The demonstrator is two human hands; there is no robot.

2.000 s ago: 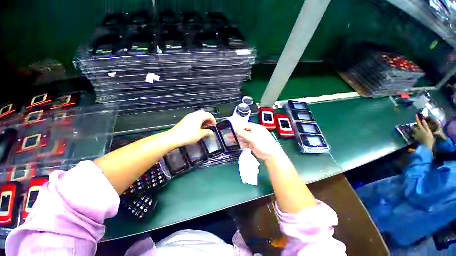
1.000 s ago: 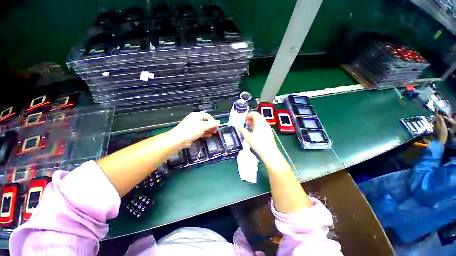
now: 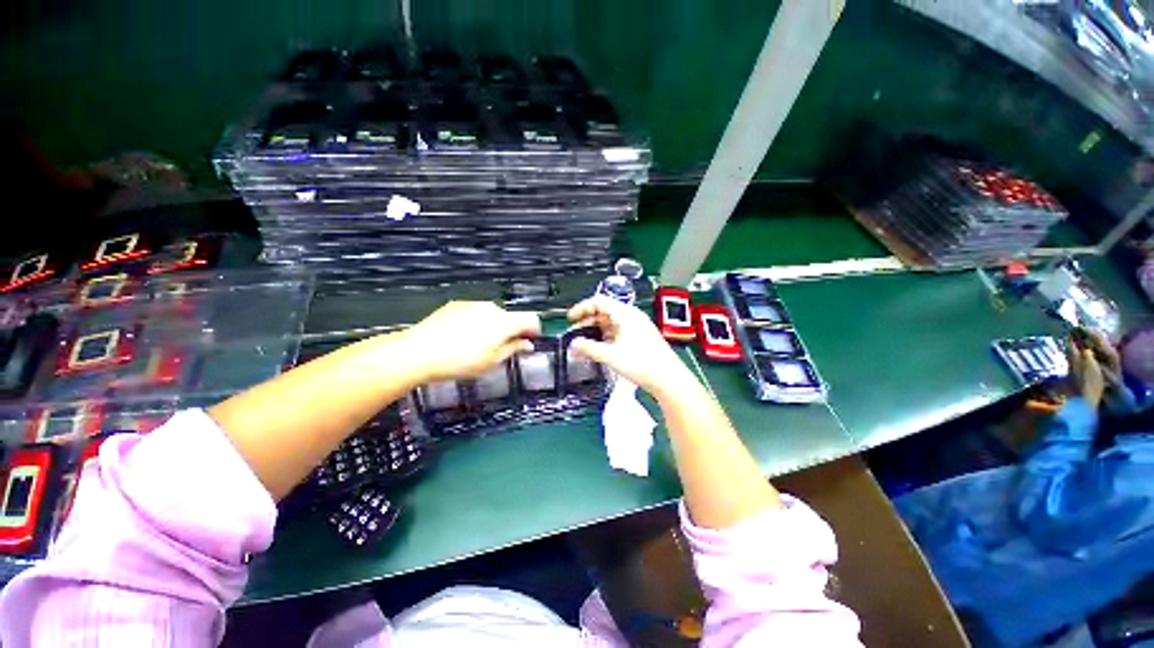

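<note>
A row of black-rimmed display windows in a small tray (image 3: 487, 395) lies on the bench in front of me. My left hand (image 3: 487, 339) has its fingertips at the upper edge of the row; whether they grip anything is hidden. My right hand (image 3: 623, 344) pinches the dark upper edge of the display window (image 3: 582, 367) at the row's right end. Handsets with white keypad numerals (image 3: 363, 515) lie at the left below the row. A crumpled white wipe (image 3: 628, 433) lies under my right wrist. A bottle with a metallic top (image 3: 618, 289) stands behind that hand.
Two closed red phones (image 3: 716, 332) and a second window tray (image 3: 775, 342) lie to the right. A large tray of red phones (image 3: 234, 367) is at the left. Tall stacked trays (image 3: 437, 209) stand behind. A grey post (image 3: 747, 139) rises at the rear. A blue-clad person works at far right.
My hands were apart above the row one second ago. Now my right hand has come down and left onto the end window, close to my left fingertips. The view has shifted slightly.
</note>
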